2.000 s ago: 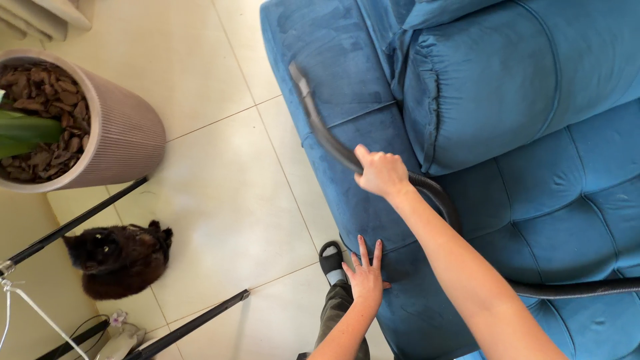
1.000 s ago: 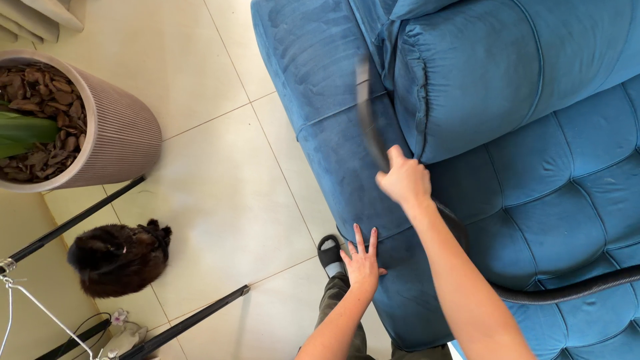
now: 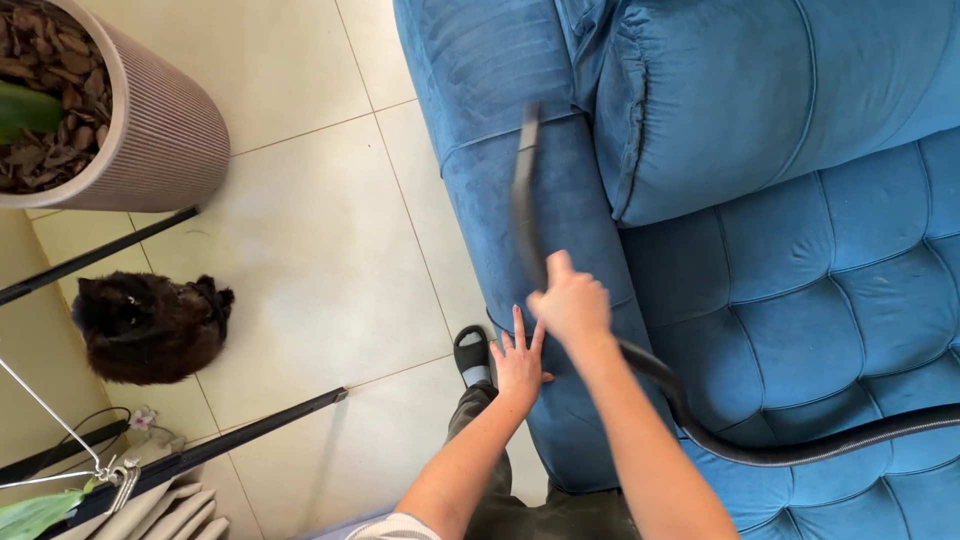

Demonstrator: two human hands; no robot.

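Note:
My right hand [image 3: 574,304] is closed around a black vacuum cleaner hose wand [image 3: 527,202], which is blurred and extends up over the armrest of a blue velvet sofa [image 3: 480,135]. The wand's narrow end lies over the armrest near its cross seam; whether it touches the fabric is hard to tell. From my fist the ribbed hose [image 3: 795,452] runs down and off to the right across the tufted seat. Just left of my right hand, my left hand [image 3: 519,367] rests with spread fingers on the armrest and holds nothing.
A black cat [image 3: 154,326] sits curled on the tiled floor at left. Above it stands a ribbed planter [image 3: 161,127] with bark chips. Black metal rails [image 3: 247,430] of a rack reach over the floor. My slippered foot [image 3: 472,352] is beside the sofa.
The wand's end has moved down along the armrest from the upper left, and my right hand has come closer to my left hand. My left hand stays on the armrest.

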